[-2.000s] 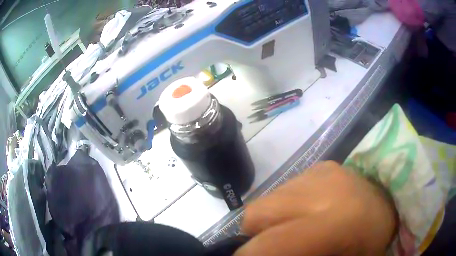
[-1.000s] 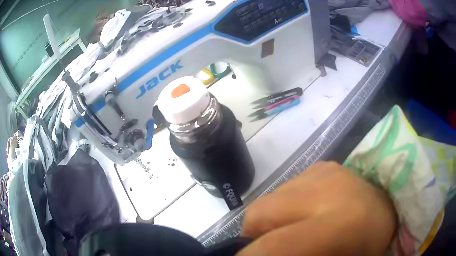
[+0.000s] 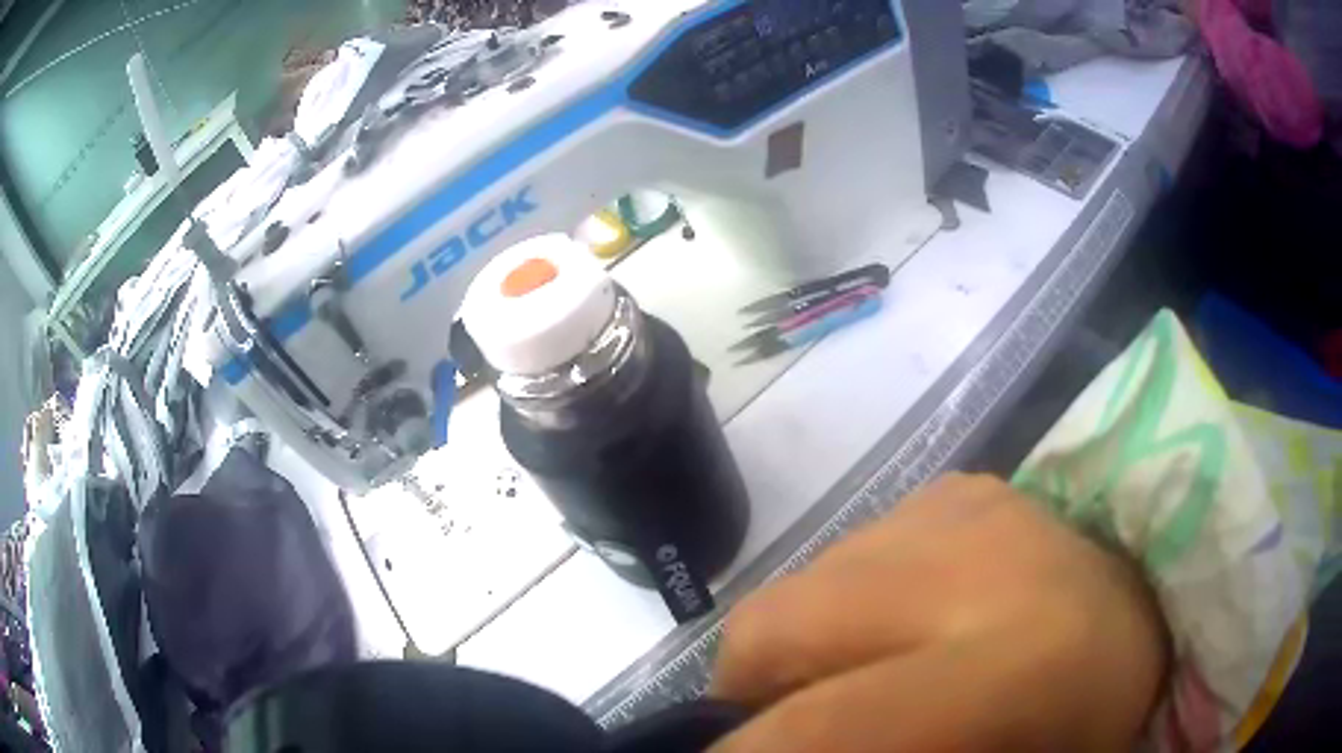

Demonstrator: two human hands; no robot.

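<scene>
My right hand (image 3: 942, 633), bare, is large and slightly blurred at the lower right. Its fingers are curled at the dark flask cup (image 3: 427, 714), which is cut off by the bottom edge; the fingertips are hidden. The black vacuum flask (image 3: 633, 456) stands upright on the white table, with its white stopper (image 3: 537, 312) and orange button on top and a steel neck below. My left hand is out of the picture.
The white JACK sewing machine (image 3: 559, 169) stands behind the flask. Snips (image 3: 812, 312) lie together on the table (image 3: 868, 386). A ruled tape (image 3: 942, 427) follows its edge. Dark cloth (image 3: 243, 574) and grey pieces (image 3: 74, 589) lie left. Pink cloth (image 3: 1263, 74) is upper right.
The flask cup has shifted slightly at the bottom edge. The pink cloth at the upper right has moved right and down. My right hand and the flask have hardly moved.
</scene>
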